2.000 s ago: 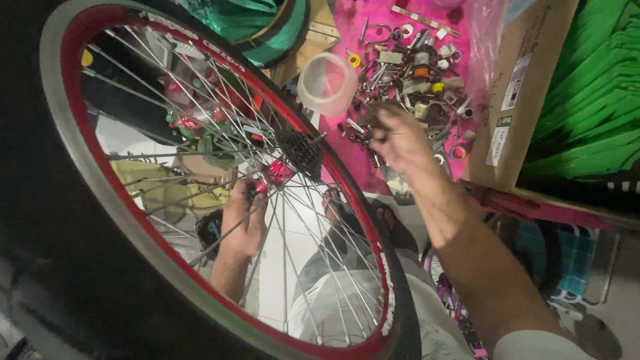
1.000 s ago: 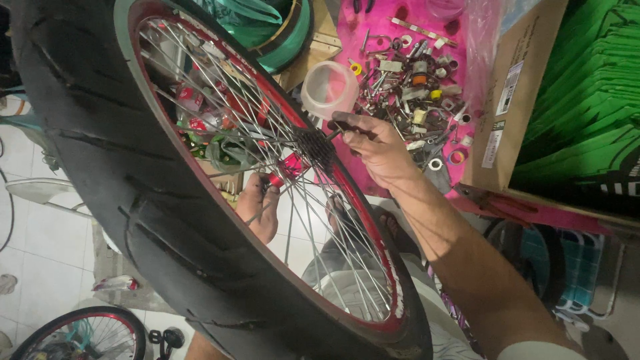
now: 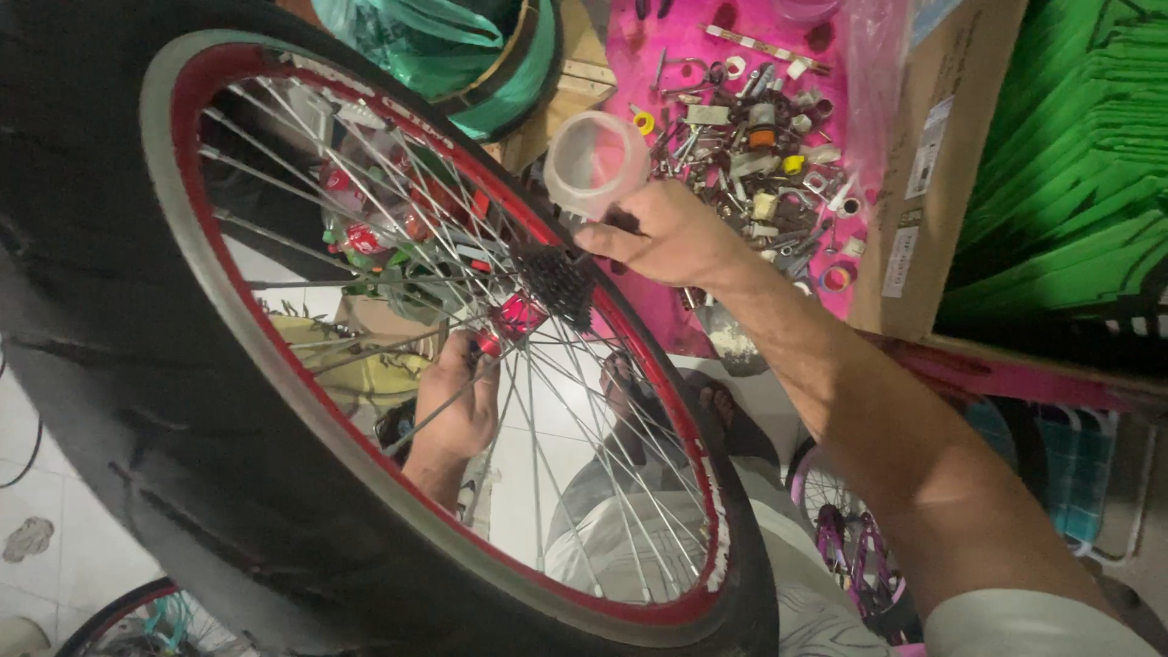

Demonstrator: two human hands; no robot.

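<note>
A bicycle wheel with a black tyre [image 3: 228,474] and a red rim [image 3: 192,182] stands tilted before me. My left hand [image 3: 461,397], seen through the spokes, has its fingers closed around the end of the red hub [image 3: 518,315]. On the hub's other side is a black sprocket cassette [image 3: 557,283]. My right hand [image 3: 652,233] is beside the cassette, thumb and forefinger near the axle end; whether something small is between them cannot be made out. Just behind its fingers stands a translucent plastic cup [image 3: 598,164].
Bolts, nuts and other small metal parts [image 3: 757,164] lie on a pink cloth [image 3: 630,55]. A cardboard box [image 3: 949,164] with green material [image 3: 1068,173] is at the right. Below it is a purple bicycle part [image 3: 858,566]. A teal plastic bag [image 3: 429,46] lies at the top, bottles [image 3: 351,205] behind the spokes.
Two seconds ago my right hand was over the small parts, away from the cassette; it has come to the axle end. My left hand stays at the hub. The view has shifted.
</note>
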